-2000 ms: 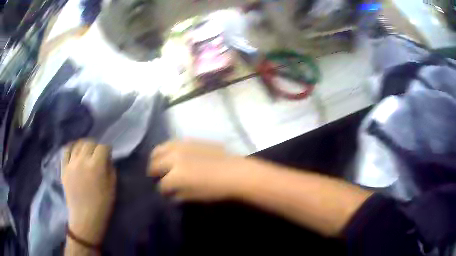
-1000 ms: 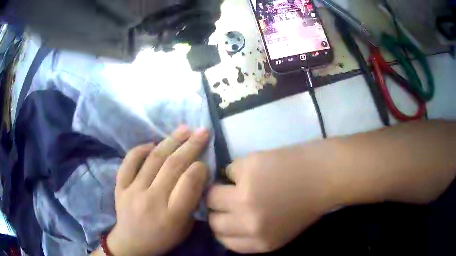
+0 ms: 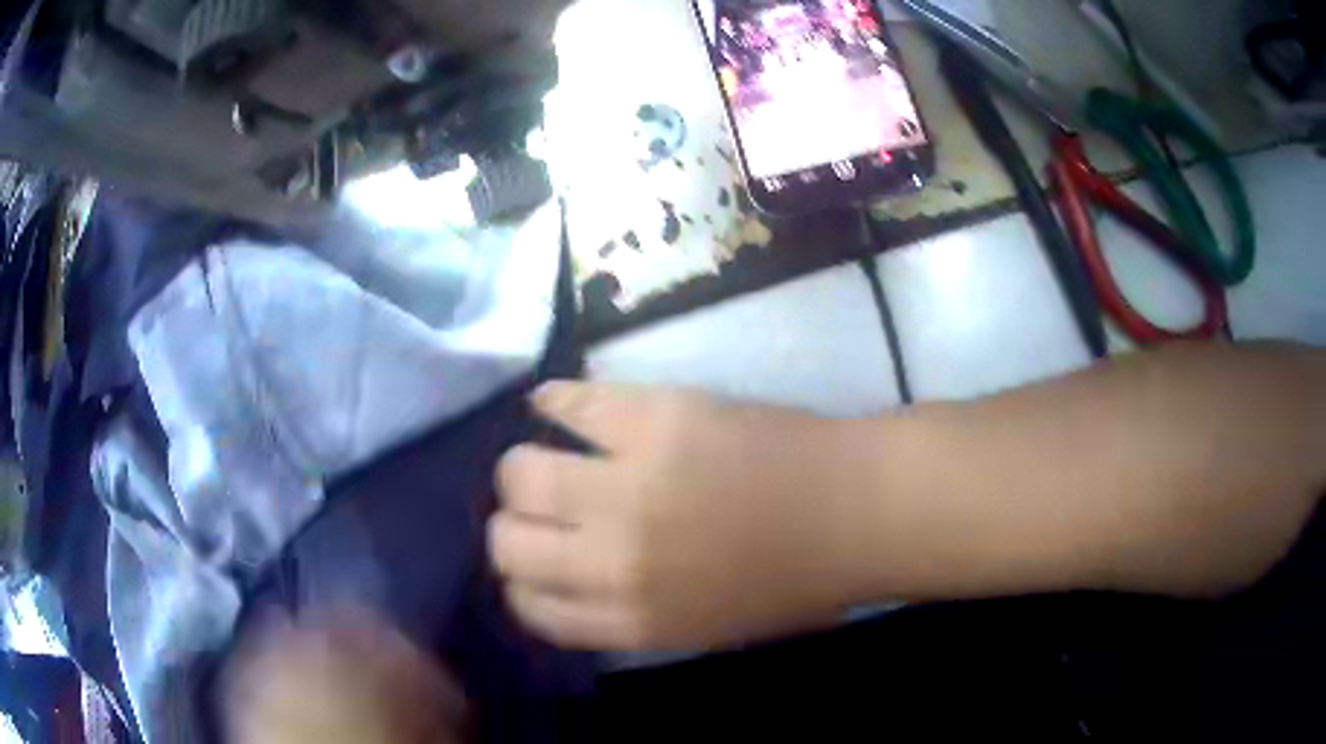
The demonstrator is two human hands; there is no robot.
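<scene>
Pale grey-blue lining (image 3: 335,364) lies from under the sewing machine head (image 3: 291,87) down to the left, with a dark shell panel (image 3: 393,523) along its lower edge. My right hand (image 3: 625,509) grips the dark edge just below the presser foot area (image 3: 495,182), fingers curled. My left hand (image 3: 342,683) is blurred and cut off by the bottom edge, over the dark cloth; its fingers cannot be made out.
A lit smartphone (image 3: 822,102) stands on the worn machine bed (image 3: 640,218), its cable (image 3: 884,327) crossing the white table (image 3: 727,349). Red-handled scissors (image 3: 1142,247), a green handle (image 3: 1214,189) and a long black tool (image 3: 1025,189) lie to the right.
My left hand has moved down off the lining to the bottom edge. My right hand has shifted left with the dark edge. The lining is folded back, showing more dark cloth.
</scene>
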